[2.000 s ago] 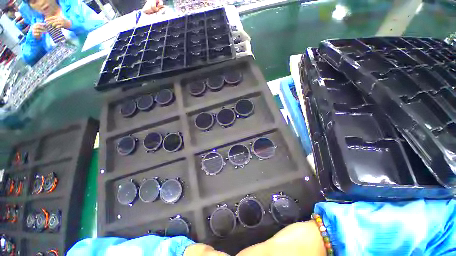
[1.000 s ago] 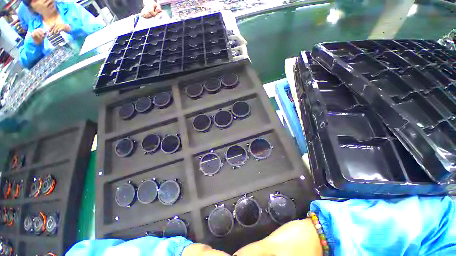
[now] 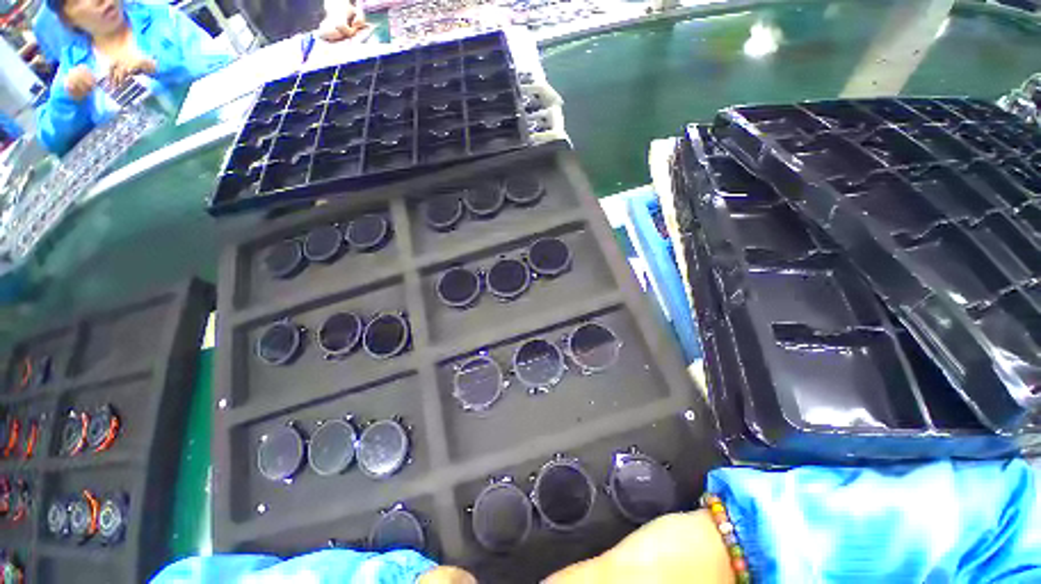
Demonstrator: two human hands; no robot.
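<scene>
A matte dark foam tray (image 3: pixel 422 376) lies in front of me with two columns of pockets. Round watch heads (image 3: pixel 507 277) sit in its pockets, mostly in threes, dark glossy faces up. My right hand (image 3: pixel 645 553) is at the bottom edge, in front of the nearest right pocket; only its wrist side and a beaded bracelet show, and the fingers are cut off. My left hand (image 3: pixel 448 575) is barely visible at the bottom edge beside its blue sleeve, fingers out of the picture. What either hand holds is hidden.
Glossy black blister trays (image 3: pixel 822 376) are stacked at the right. A black grid tray (image 3: pixel 377 120) lies beyond the foam tray. Another foam tray (image 3: pixel 171 388) with orange-ringed units (image 3: pixel 89 516) is at the left. A person in blue (image 3: pixel 114 57) sits at the far left; another hand (image 3: pixel 343 21) is at the far side.
The view has shifted slightly, so the right-hand stack appears lower and the foam trays a little further left. The watch heads stay in their pockets. Both hands remain at the bottom edge.
</scene>
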